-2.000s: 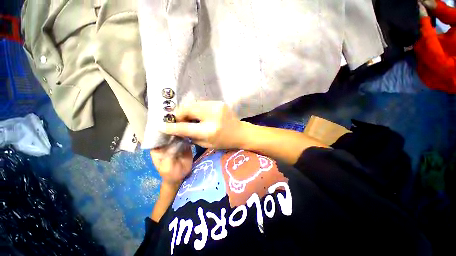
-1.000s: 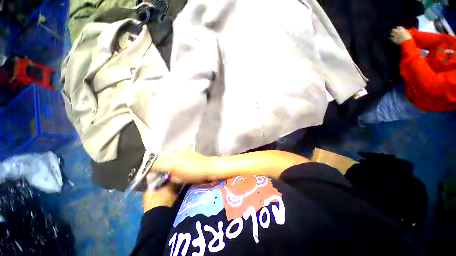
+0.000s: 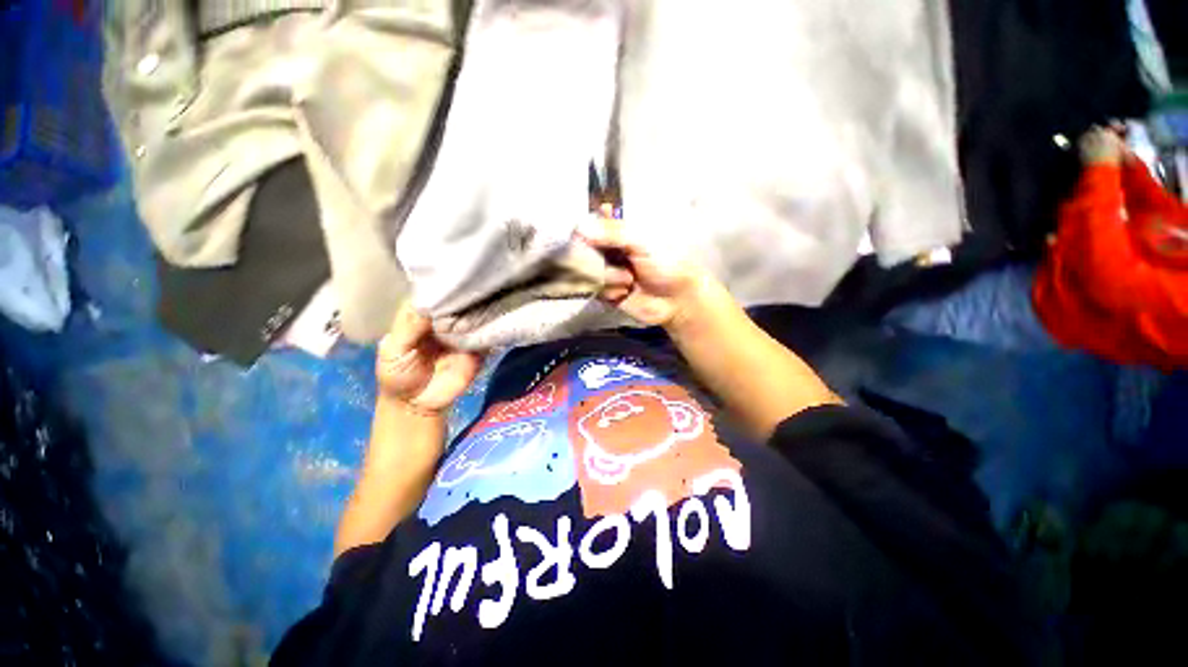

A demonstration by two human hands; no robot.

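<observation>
A light grey-beige blazer (image 3: pixel 769 143) lies spread in front of me, washed out to white in places. Its left sleeve (image 3: pixel 521 143) comes down toward me, and the cuff end (image 3: pixel 521 293) is open and spread between my hands. My left hand (image 3: pixel 424 369) pinches the cuff's left edge. My right hand (image 3: pixel 648 276) holds its right edge. A small dark pointed thing (image 3: pixel 601 185) shows just above my right fingers; I cannot tell whether it is a tool. No cuff buttons show clearly on this sleeve.
Beige-khaki blazers (image 3: pixel 280 117) lie at left, with a dark olive-brown part (image 3: pixel 248 287) below. Black garments (image 3: pixel 1042 104) are at right, beside a person in an orange-red top (image 3: pixel 1107 261). A white bag-like bundle (image 3: pixel 29 267) and blue crate (image 3: pixel 59 111) are far left.
My hands were close together at the cuff; now they are apart, with the cuff spread between them. The row of cuff buttons seen earlier is out of sight.
</observation>
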